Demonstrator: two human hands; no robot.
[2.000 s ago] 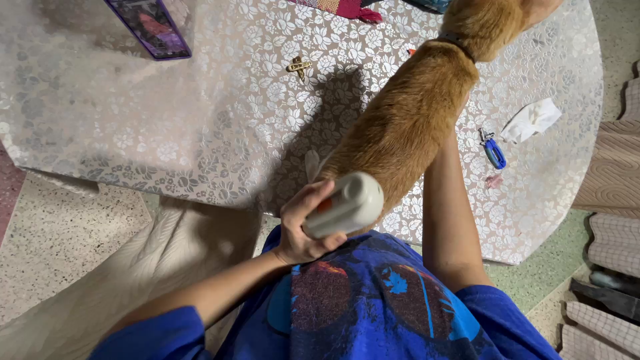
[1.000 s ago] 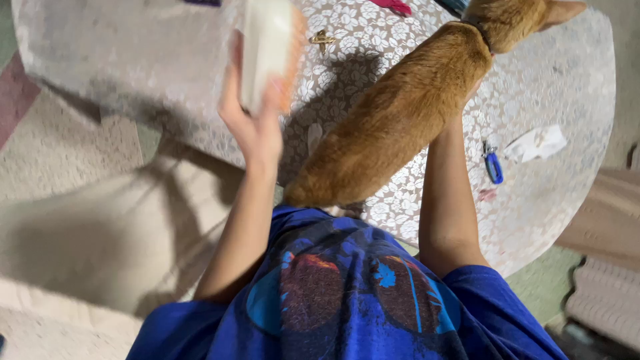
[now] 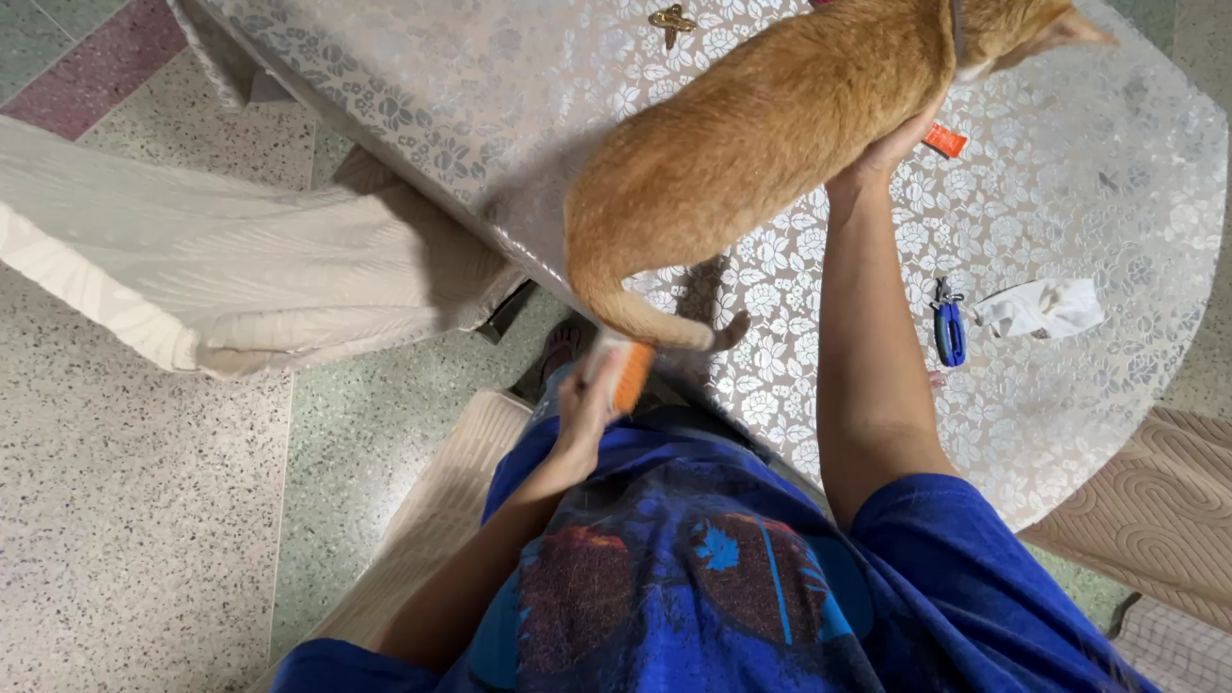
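An orange cat with a collar stands on the table, its head toward the upper right and its tail toward me. My left hand grips a white and orange pet brush, slightly blurred, just below the base of the tail at the table edge. My right hand is under the cat's chest, partly hidden by its body; it supports or touches the cat there.
A patterned cloth covers the table. On it lie an orange packet, a blue clipper-like tool, a crumpled white tissue and a gold-coloured metal piece. Cloth-covered chairs stand around the table.
My left hand, raised with the brush left of the cat one second ago, has come down beside the tail. My right hand remains at the cat's chest. The view has shifted.
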